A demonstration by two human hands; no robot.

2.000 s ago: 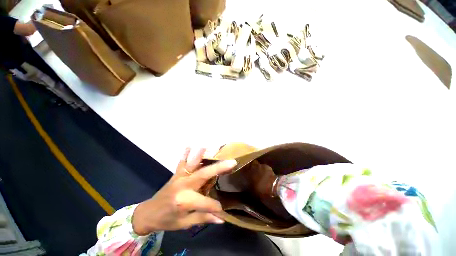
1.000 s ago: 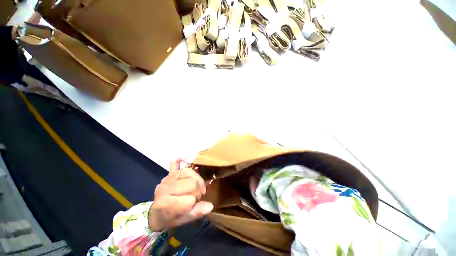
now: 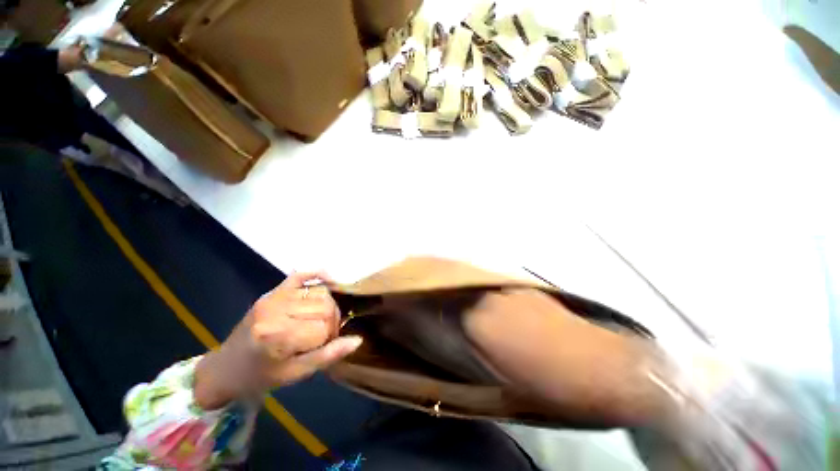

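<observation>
A brown handbag lies with its open mouth towards me at the table's near edge; its dark inside and small gold fittings show. My left hand grips the bag's left end at the rim, thumb and fingers closed on it. My right hand is blurred and reaches from the right into the bag's opening; its fingers are hidden or too blurred to tell what they do.
Several brown bags stand at the far left of the white table. Bundled tan straps with white bands lie at the back. A person's hand is at the far left bag. A dark aisle with a yellow line runs at left.
My left hand has moved left along with the bag's end and closed on the rim. My right arm has drawn partly back out; bare wrist and forearm now show where the sleeve was inside.
</observation>
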